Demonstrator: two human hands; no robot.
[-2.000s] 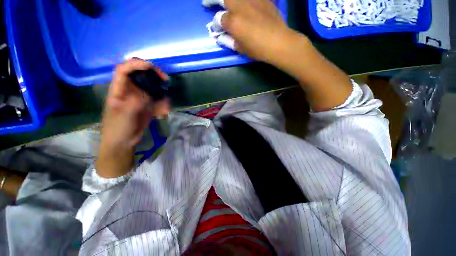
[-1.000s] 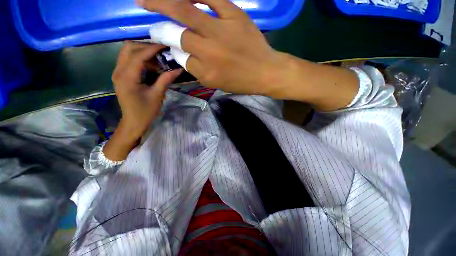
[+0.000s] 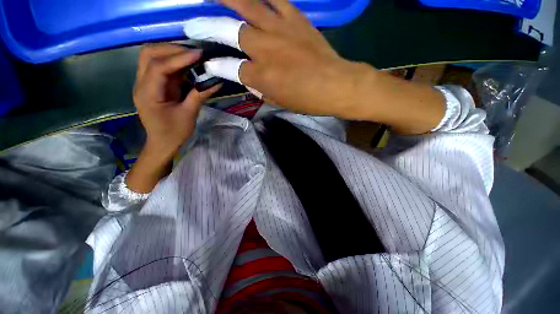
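Observation:
My left hand (image 3: 166, 95) holds a small black housing (image 3: 207, 83) between thumb and fingers, just above the bench's near edge. A pale patch shows in the housing; I cannot tell whether it is a white insert. My right hand (image 3: 288, 64) is beside it, with smooth white cots on two fingers. One white-covered fingertip touches or covers the housing's right side. Whether the right hand grips a part of its own is hidden by the fingers.
A large blue tray (image 3: 138, 27) lies behind the hands. Part of a smaller blue tray (image 3: 491, 5) shows at the upper right, above the dark green bench top (image 3: 423, 42). Clear plastic (image 3: 506, 92) hangs at the right. Grey-white cloth (image 3: 52, 184) shows at the left.
My right hand has come from over the large tray to the housing in my left hand. In the last second the fingers shifted slightly and more of the housing shows.

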